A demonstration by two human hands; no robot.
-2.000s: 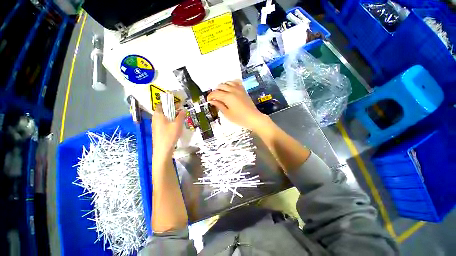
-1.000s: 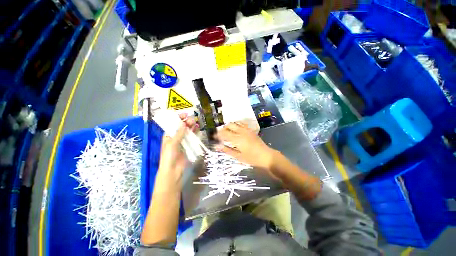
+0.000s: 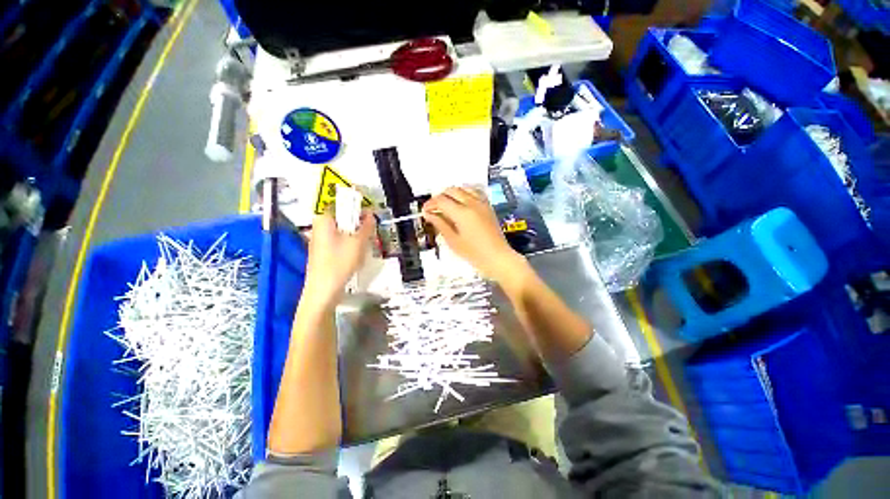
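Note:
My left hand holds a bunch of white rods upright, just left of the dark upright fixture. My right hand is at the fixture's right side, its fingers pinching one end of a single white rod. That rod lies across the fixture, its other end near my left fingertips. A loose pile of white rods lies on the dark metal plate in front of the fixture.
A blue tote heaped with white rods stands at left. Red-handled scissors lie on the white machine's ledge. Right of it are a small dark control box, a clear plastic bag, a blue stool and blue bins.
Both hands have moved up from the near end of the fixture to its middle. The left hand's bunch has gone from slanting over the pile to upright, and a single rod now crosses the fixture.

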